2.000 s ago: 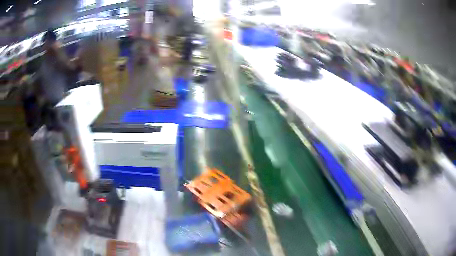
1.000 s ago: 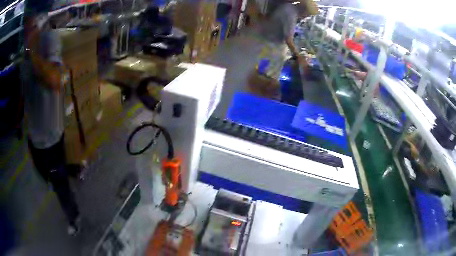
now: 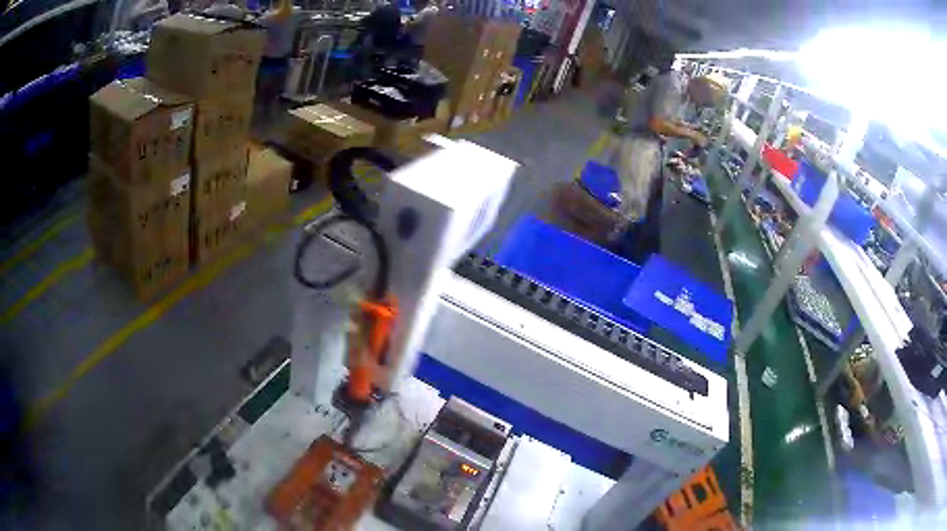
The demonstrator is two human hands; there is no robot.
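Observation:
No hand of mine is in the picture. The automatic screwdriving machine point(image 3: 582, 358) stands nearest, a white gantry with a green logo. Its screwdriver head point(image 3: 447, 207) is at the left end, with an orange-red driver point(image 3: 371, 347) pointing down over an orange fixture plate point(image 3: 327, 485) on the white bed. The dark screw feeder point(image 3: 452, 467) with red digits sits right of that plate. More orange plates point(image 3: 698, 503) lie beyond the right gantry leg, partly hidden.
Behind the gantry are a blue bin point(image 3: 571, 264) and a blue sheet point(image 3: 680, 309) with small white pieces. The green conveyor point(image 3: 770, 415) runs along the right under a white shelf point(image 3: 851, 270). Carton stacks point(image 3: 140, 187) stand on the floor at left. A person point(image 3: 654, 130) works farther up the line.
The view has swung left, then steadied; the machine now fills the middle. The person who stood at the left a second ago is gone from there, and the cartons show fully.

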